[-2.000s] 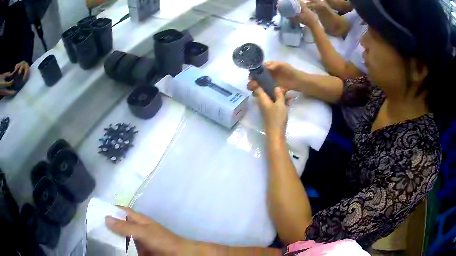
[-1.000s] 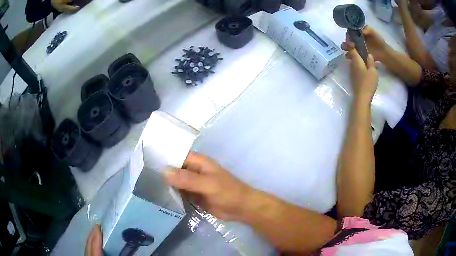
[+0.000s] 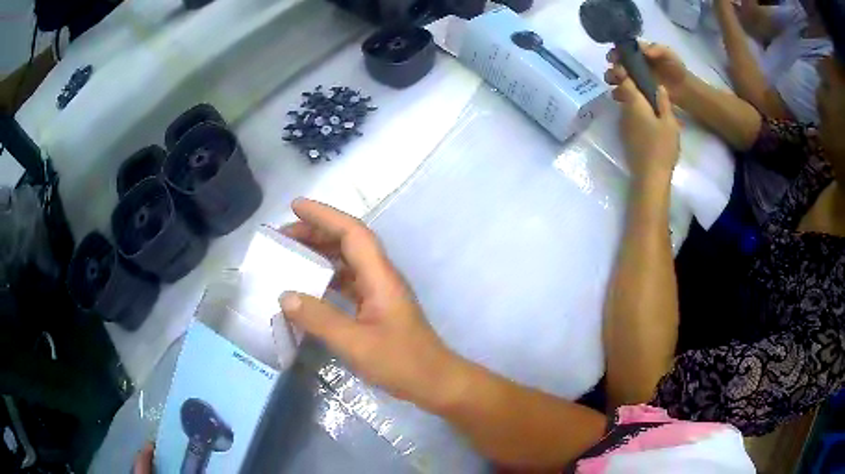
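The pale blue and white product box (image 3: 218, 398) stands tilted at the lower left, its dark device picture facing me and its white end flaps open at the top. My right hand (image 3: 371, 305) is at the open end, thumb on the white flap and fingers behind it, index finger stretched out. My left hand (image 3: 145, 458) shows only as fingertips at the box's lower left edge; the rest is cut off by the frame. The inside of the box is mostly hidden.
Dark grey cups (image 3: 144, 218) stand at left, another cup (image 3: 398, 56) behind. A cluster of small black fittings (image 3: 329, 120) lies between. Another product box (image 3: 533, 69) lies beyond. At right, a neighbour's hands (image 3: 649, 111) hold a dark grey handheld device (image 3: 616, 28).
The box has come into fuller view from the bottom left, and its flaps have opened outward. My right hand has moved from the flap's side to spread around it. The view has swung left.
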